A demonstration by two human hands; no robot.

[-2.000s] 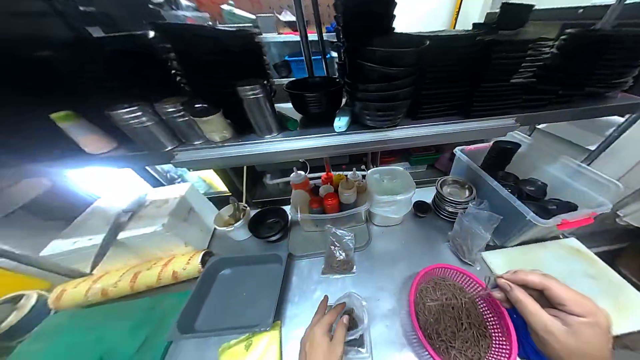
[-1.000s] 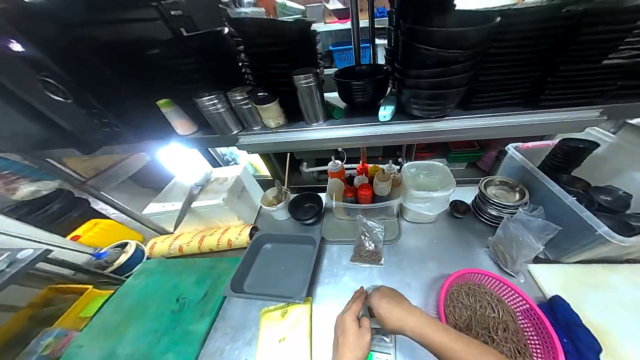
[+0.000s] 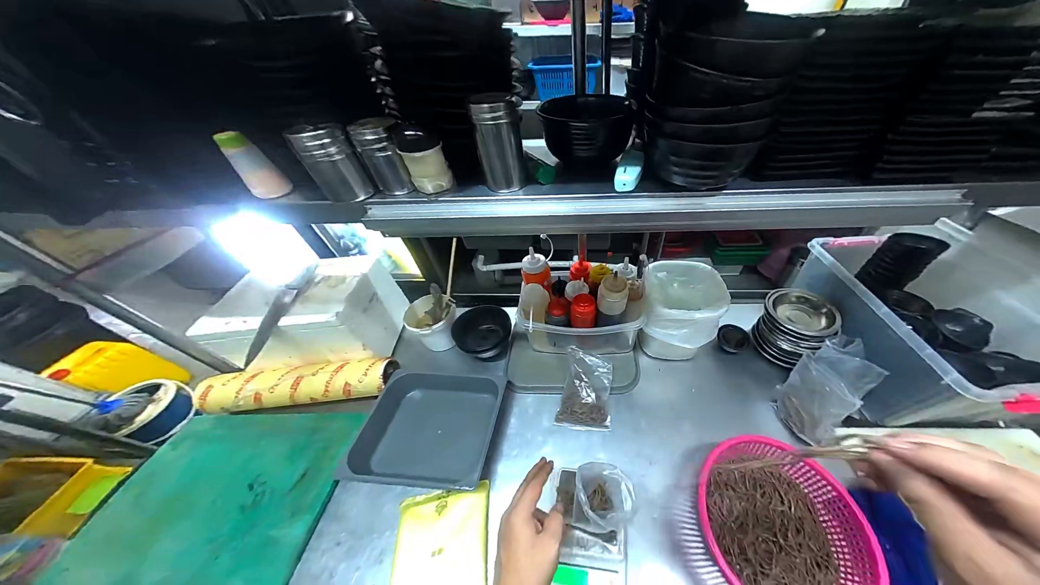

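Note:
My right hand [image 3: 934, 479], at the right edge, pinches a few thin brown strands [image 3: 845, 448] above the rim of a pink plastic basket [image 3: 711, 520]. Dark brown noodle-like strands [image 3: 768, 528] fill that basket. My left hand [image 3: 530, 528] holds nothing, its fingers apart, just left of a small clear plastic bag [image 3: 611, 479] standing open with some strands inside. The bag rests on a small digital scale [image 3: 593, 552]. Behind it lies a filled clear bag [image 3: 587, 390] of the same strands.
A yellow packet [image 3: 439, 536], grey tray [image 3: 431, 426] and green cutting board [image 3: 203, 487] lie to the left. Sauce bottles stand in a clear bin [image 3: 581, 337] at the back. Metal bowls [image 3: 800, 317], a crumpled plastic bag [image 3: 825, 390] and a large clear tub [image 3: 910, 357] are at the right.
One second ago both hands were together over the scale. My right hand has since moved right to the pink basket and holds strands; my left hand has come away, fingers apart.

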